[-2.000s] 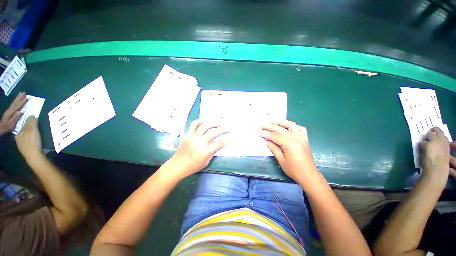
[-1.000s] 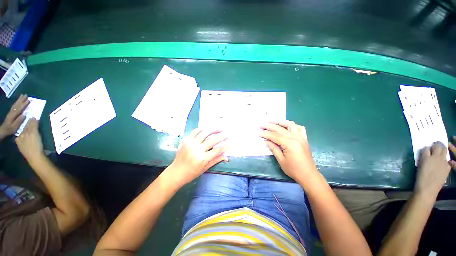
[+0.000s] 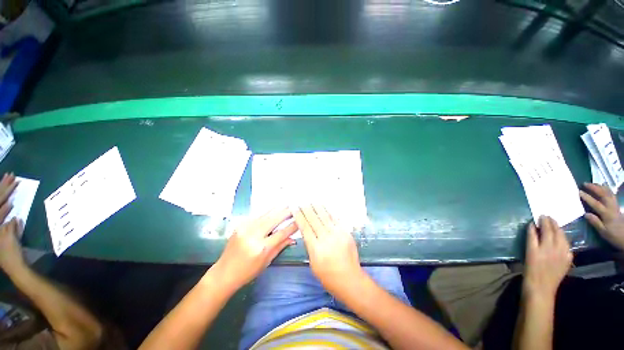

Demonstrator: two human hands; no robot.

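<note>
A wide white sheet (image 3: 308, 178) with faint print lies flat on the green worktop in front of me. My left hand (image 3: 254, 246) is at its lower left part, thumb and fingers together at the near edge. My right hand (image 3: 330, 247) lies palm down beside it, fingers pressing the sheet's lower middle, its fingertips close to my left fingertips. The near edge between the hands is mostly hidden, and a fold there cannot be made out clearly. A stack of white sheets (image 3: 207, 172) lies slanted just left.
A printed sheet (image 3: 90, 198) lies further left, near another person's hands (image 3: 9, 236). At right, another person's hands (image 3: 549, 254) are at a stack of printed sheets (image 3: 544, 174); a small folded bundle (image 3: 603, 156) lies beyond. A bright green strip (image 3: 328, 104) edges the worktop.
My right hand has moved left across the sheet, to beside my left hand. The view has shifted right and up. At right, the neighbour's other hand and a folded bundle show more.
</note>
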